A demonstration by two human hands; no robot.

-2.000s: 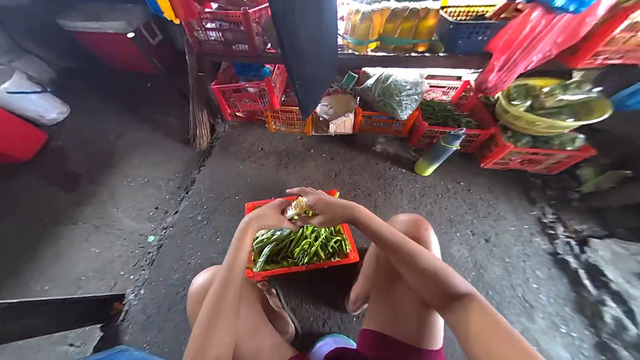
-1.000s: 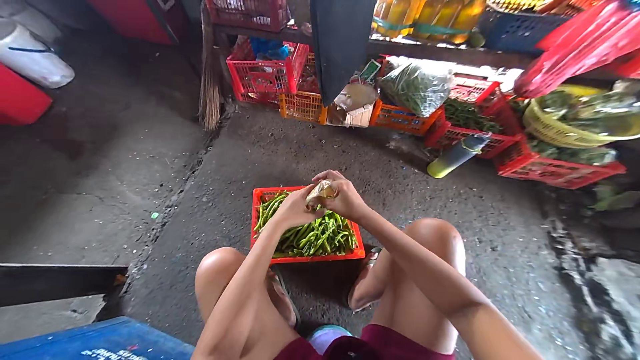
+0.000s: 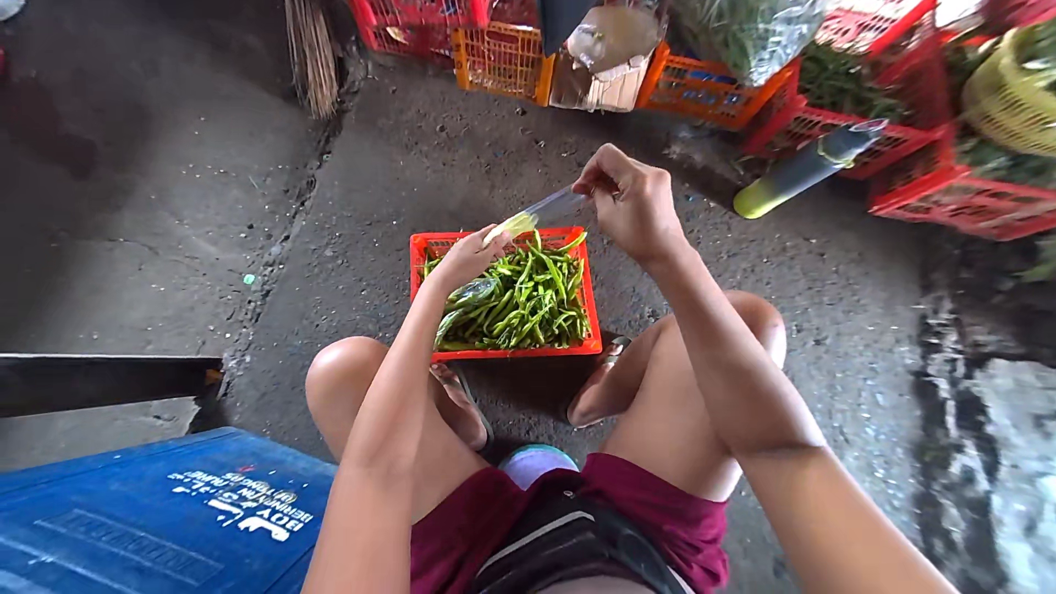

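A narrow clear plastic bag (image 3: 554, 206) with something pale yellow-green inside stretches between my two hands. My left hand (image 3: 474, 256) grips its lower, filled end above the crate's far left part. The fingertips of my right hand (image 3: 631, 198) pinch its other end, higher up and beyond the crate's right corner. Below them, a red plastic crate (image 3: 598, 330) on the ground between my feet holds many long green chili peppers (image 3: 536, 289). A filled clear plastic bag of green pods (image 3: 474, 297) lies on the crate's left side, partly behind my left forearm.
A blue plastic box (image 3: 165, 511) with writing stands at lower left, near a dark beam (image 3: 107, 384). Orange crates (image 3: 503, 62) and red crates (image 3: 973, 198) of greens line the far side. A dark cylinder with a yellow-green end (image 3: 808, 169) leans there. A stick broom (image 3: 313, 58) hangs at upper left.
My hands were close together over the crate's far edge; now they are apart, with the bag stretched between them. My right hand has moved up and right. The view has shifted downward.
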